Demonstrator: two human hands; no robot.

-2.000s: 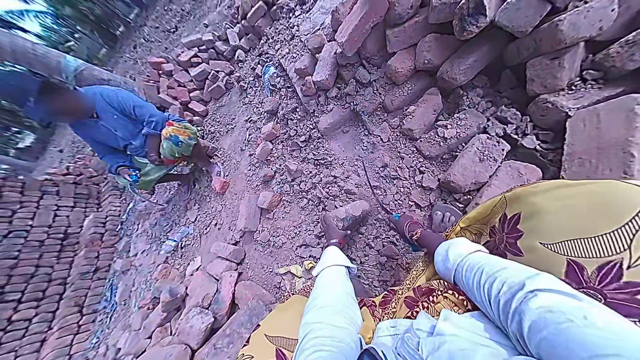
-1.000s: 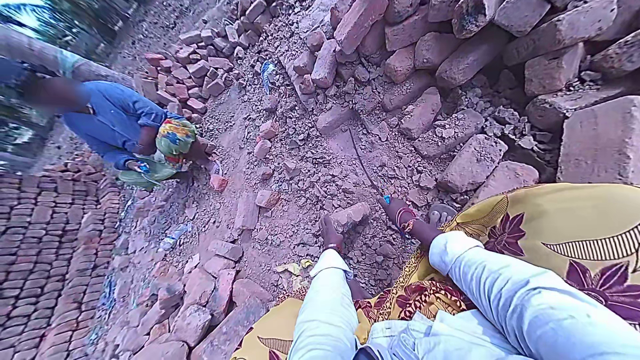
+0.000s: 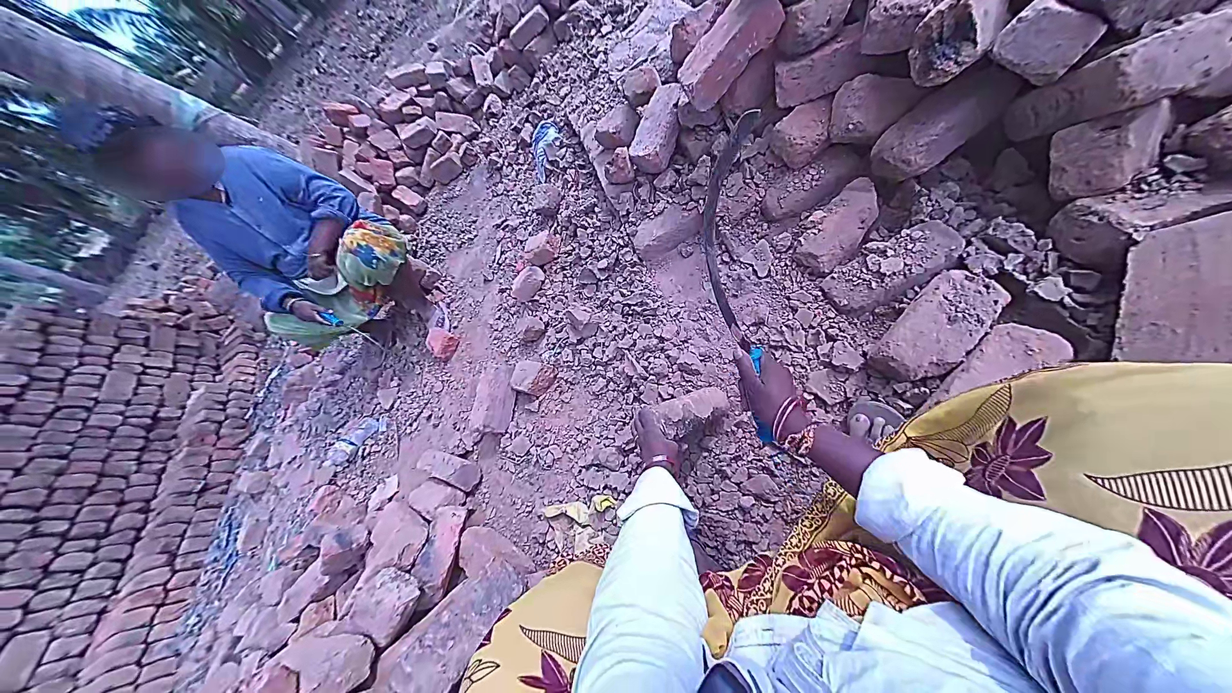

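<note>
My right hand [image 3: 768, 390] grips the blue-wrapped handle of a long, curved sickle-like blade [image 3: 714, 226], whose dark metal points up and away over the rubble. Red and white bangles circle that wrist. My left hand [image 3: 655, 439] rests on the left end of a dusty brick [image 3: 691, 412], which lies on the broken ground just left of the right hand. The brick's near side is partly hidden by my left hand.
Stacked bricks [image 3: 943, 115] rise at the upper right. A co-worker in a blue shirt [image 3: 255, 217] squats at the left, holding a blue-handled tool. Loose bricks [image 3: 385, 602] lie at lower left, beside brick rows [image 3: 106, 462]. My patterned yellow cloth [image 3: 1078, 452] spreads around my legs.
The blade now stands raised and curved toward the upper brick stack; earlier it pointed across the ground, lower down. My left hand has stayed by the same brick.
</note>
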